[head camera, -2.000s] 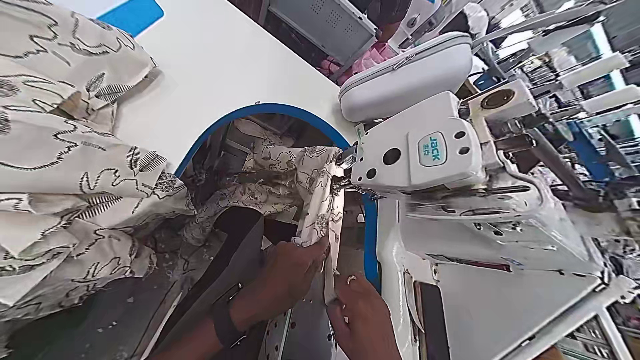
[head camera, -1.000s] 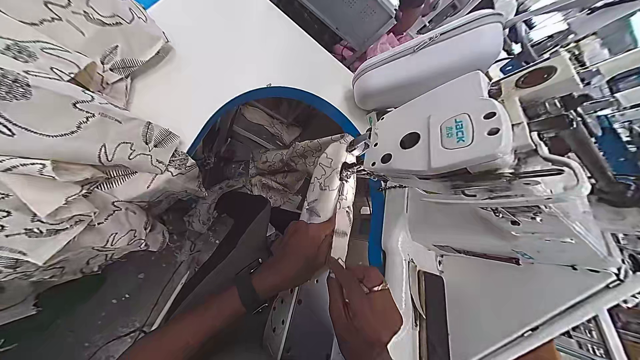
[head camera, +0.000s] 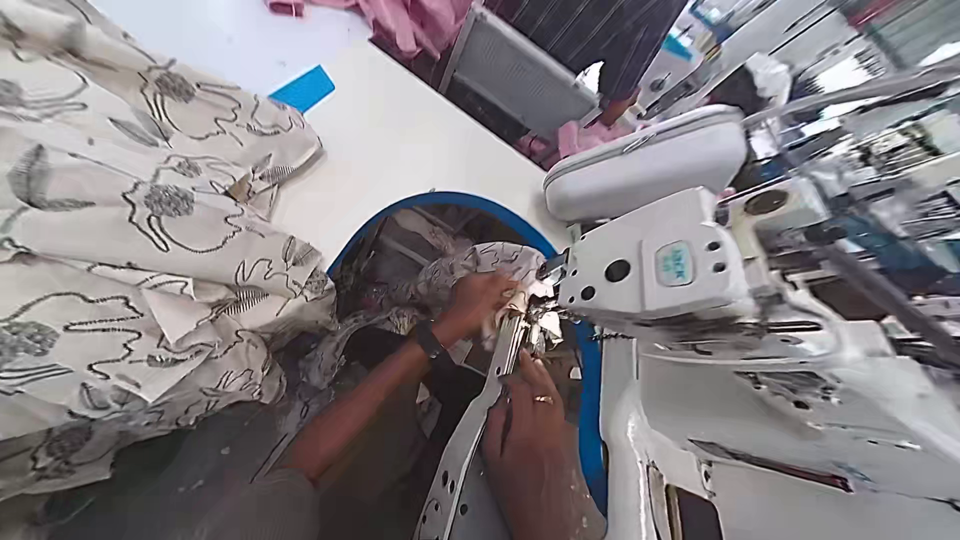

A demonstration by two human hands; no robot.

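Note:
A white Jack sewing machine head (head camera: pixel 652 262) reaches in from the right, its needle area above a narrow metal arm bed (head camera: pixel 469 435). Printed cream fabric (head camera: pixel 502 257) lies around the far end of that bed. My left hand (head camera: pixel 484 304), with a dark band at the wrist, holds the fabric just left of the needle area. My right hand (head camera: pixel 532 420), wearing a ring, is against the near side of the bed, its fingertips close below the needle area; whether they pinch any cloth I cannot tell. More of the printed fabric (head camera: pixel 172 225) is heaped at the left.
A white table (head camera: pixel 420 120) has a blue-edged round cutout (head camera: pixel 450 199) around the machine bed. A light zippered case (head camera: pixel 649 157) rests behind the machine head. Beyond the table are pink cloth (head camera: pixel 420 26), a grey metal box (head camera: pixel 517 75) and another person's hand (head camera: pixel 619 109).
Both hands have moved up along the bed, nearer the needle area. The fabric strip that hung toward me between them earlier no longer shows there, and more of the bed is uncovered.

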